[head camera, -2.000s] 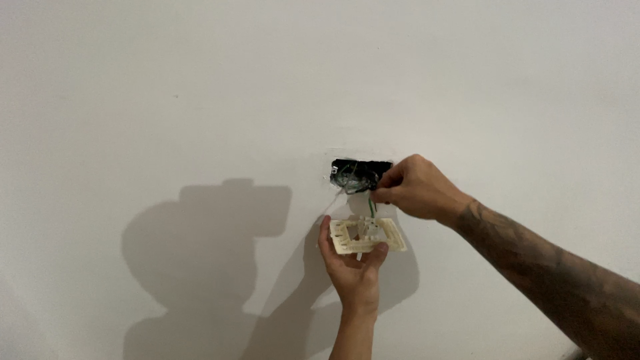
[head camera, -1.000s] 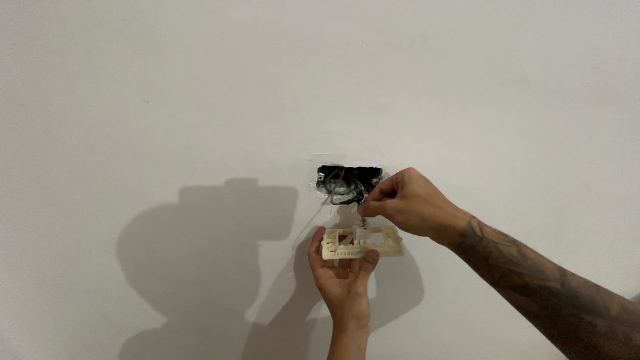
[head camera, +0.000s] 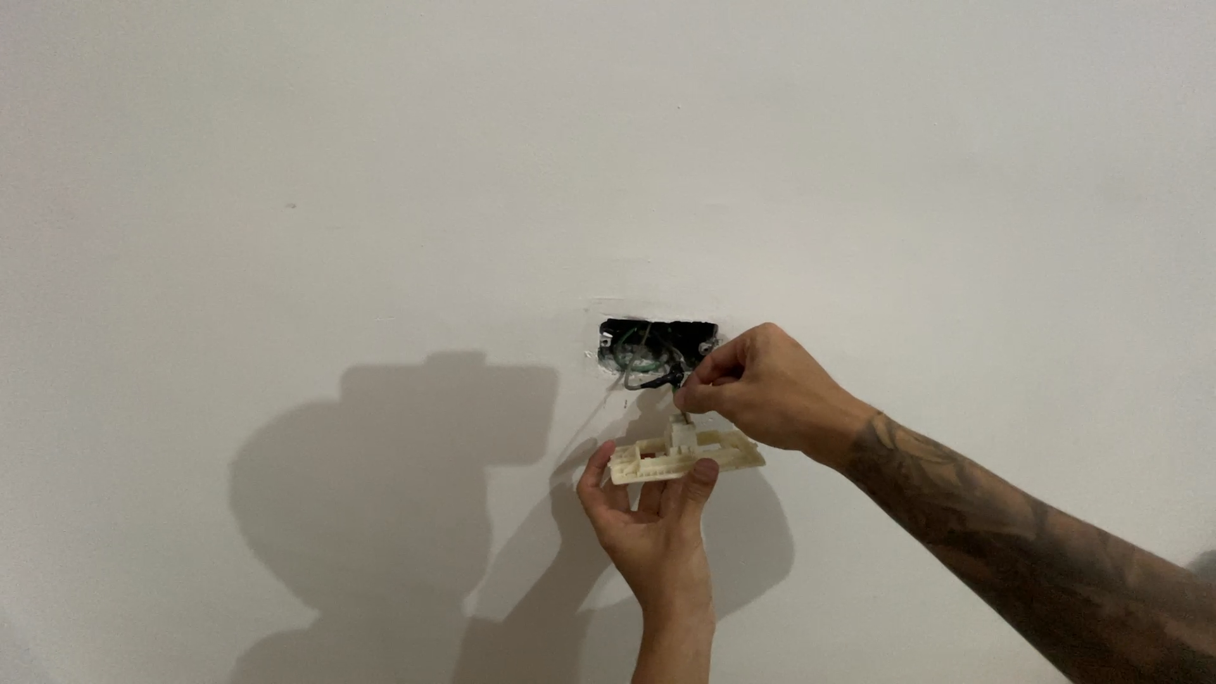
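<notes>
My left hand (head camera: 651, 532) holds a cream plastic wall plate frame (head camera: 741, 463) from below, its open back tilted upward. A small white electrical module (head camera: 681, 435) sits in the middle of the frame. Just above it, my right hand (head camera: 760, 389) pinches a thin wire (head camera: 684, 410) between thumb and fingertips; the wire reaches down to the module, and its exact end is hard to see. Behind and above the fingers is a rectangular black wall box (head camera: 665, 329) with green and dark wires (head camera: 655, 382) inside and hanging over its lower edge.
A pale painted wall (head camera: 427, 237) surrounds the box, with rough plaster (head camera: 594, 328) at the opening's rim. Shadows (head camera: 380, 494) of a head and arms fall on the wall at the left and below.
The plate frame has tilted in my left hand, so it shows more edge-on. My right hand has come lower relative to the wall box, close above the module.
</notes>
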